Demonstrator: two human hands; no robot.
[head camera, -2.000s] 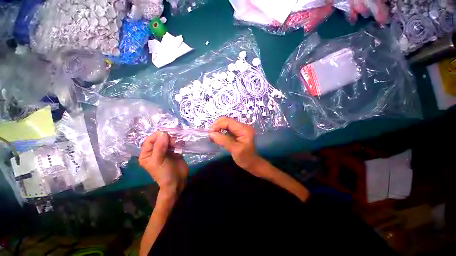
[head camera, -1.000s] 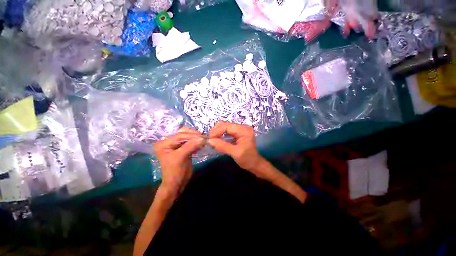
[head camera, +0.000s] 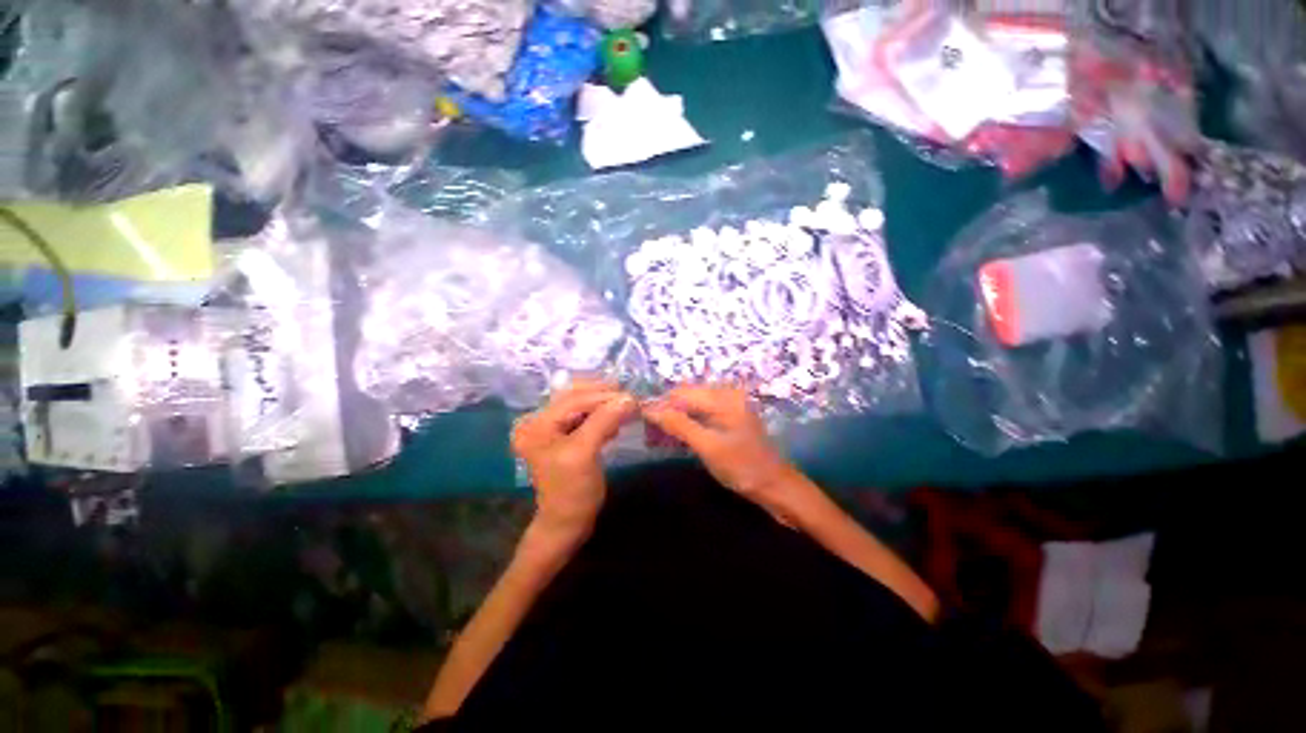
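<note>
My left hand and my right hand meet at the bench's front edge, fingertips pinched close together. Between them is a small clear bag with a reddish edge, blurred and mostly hidden by the fingers; its contents cannot be made out. Just beyond the hands, white coiled cables with round white heads lie in a loose pile on a clear sheet. A large clear bag of shiny bagged cables bulges to the left. A stack of empty zip-lock bags with a red edge lies on a clear bag at right.
A blue plastic bag, a green round item and a crumpled white paper lie at the back. Red-edged bags lie top right. A yellow sheet and white packages are at left.
The hands were apart with a clear bag stretched between them, then came together at the fingertips. The view has shifted, so the bench contents appear farther right and lower.
</note>
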